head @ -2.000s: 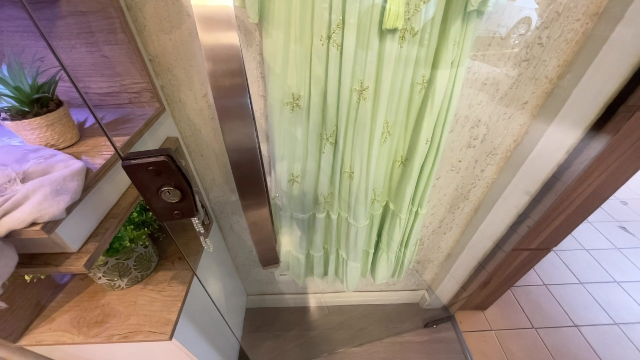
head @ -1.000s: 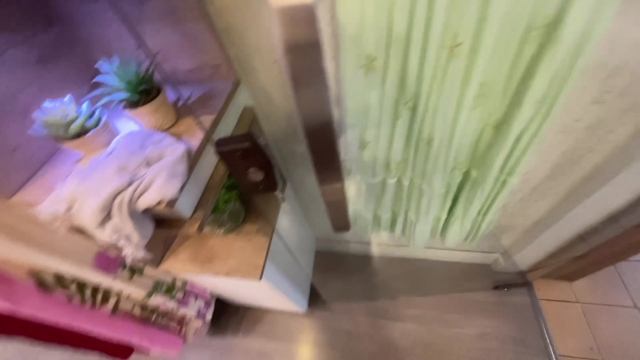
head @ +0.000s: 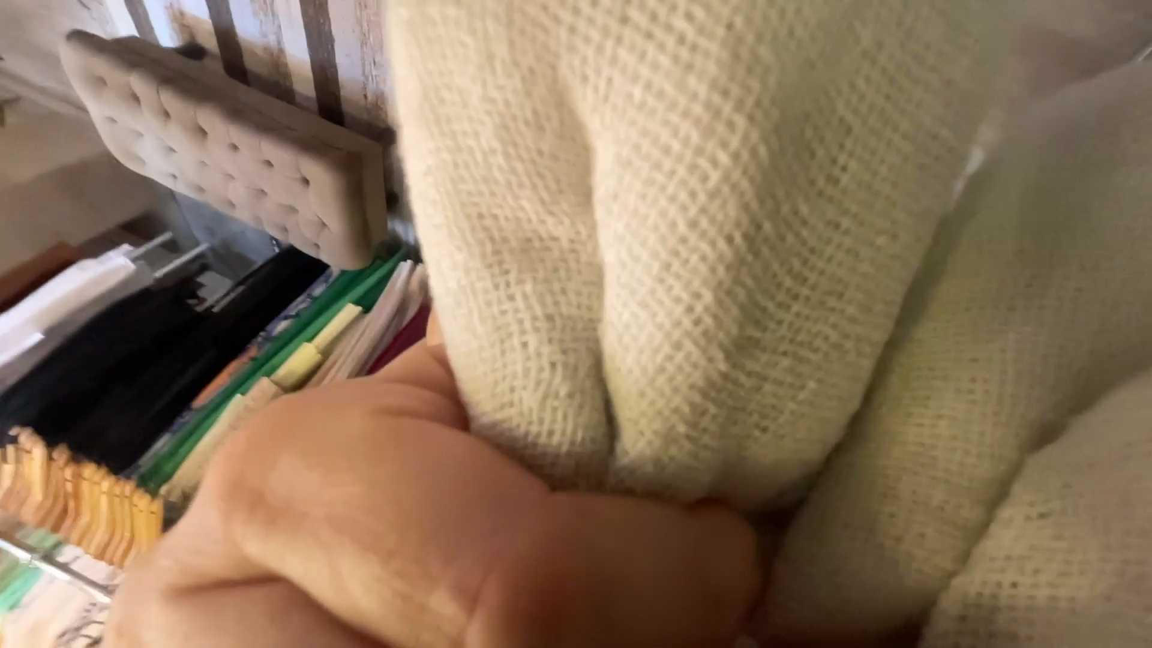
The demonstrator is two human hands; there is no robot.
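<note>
Cream, loosely woven cloth point(head: 738, 225) fills the middle and right of the head view, very close and gathered in deep folds. From the lower left comes my left hand point(head: 432, 531), its fingers closed on the lower part of these folds. The fingertips are partly hidden by the cloth. My right hand is not in view.
Behind my left hand, at the left, hang black garments point(head: 99, 369) and a green garment point(head: 216, 396). Wooden hangers point(head: 81, 495) crowd a metal rail point(head: 54, 567). A tufted, upholstered beige panel point(head: 234, 153) is above them.
The view has swung away from the shelves, potted plants and light green hanging fabric. My left hand, gripping cream cloth, has come into view; no hand shows in the earlier frames.
</note>
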